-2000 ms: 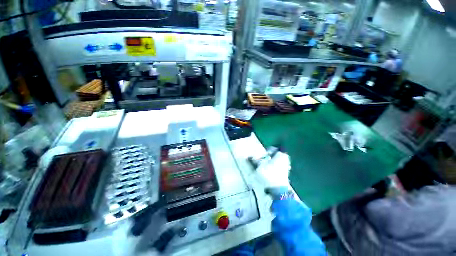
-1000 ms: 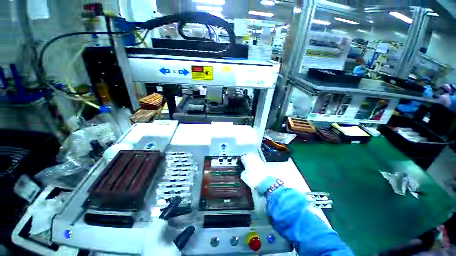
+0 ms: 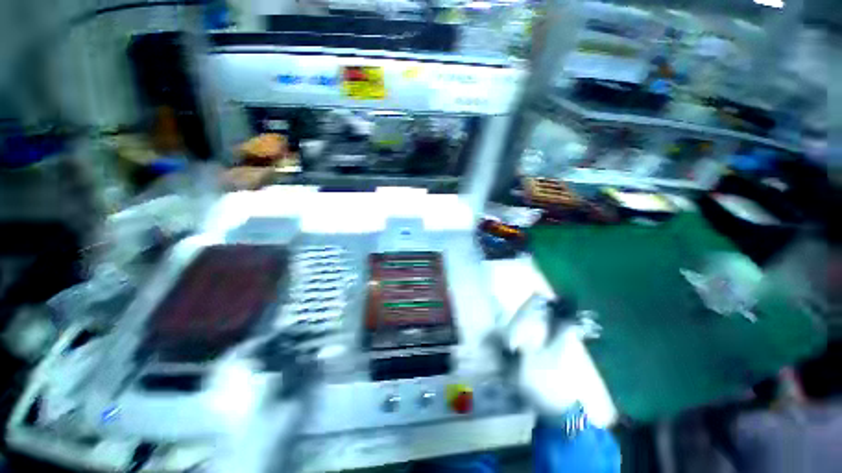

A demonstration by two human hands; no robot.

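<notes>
The view is blurred. My left hand (image 3: 254, 383), gloved with dark fingertips, is over the machine's front edge, at the lower end of the workpiece rows (image 3: 320, 286). My right hand (image 3: 545, 356), in a white glove, is right of the machine, over the white strip beside the green mat. Small pale workpieces (image 3: 585, 325) lie by its fingers; whether it grips any is too blurred to tell. The right fixture (image 3: 408, 300), red-brown with slots, sits on the right table. The left fixture (image 3: 219, 297) is on the left table, its slots blurred.
The emergency stop (image 3: 460, 398) is at the front right of the machine. The gantry (image 3: 406, 81) crosses behind the fixtures. Crumpled pale material (image 3: 723, 288) lies on the green mat (image 3: 637, 360). A black tote (image 3: 752, 208) stands at the back right. A person's grey sleeve shows at lower right.
My right hand has moved from the right fixture's top right to the strip beside the mat. The white pieces at that fixture's top no longer show. My left hand has shifted slightly left; the view has moved.
</notes>
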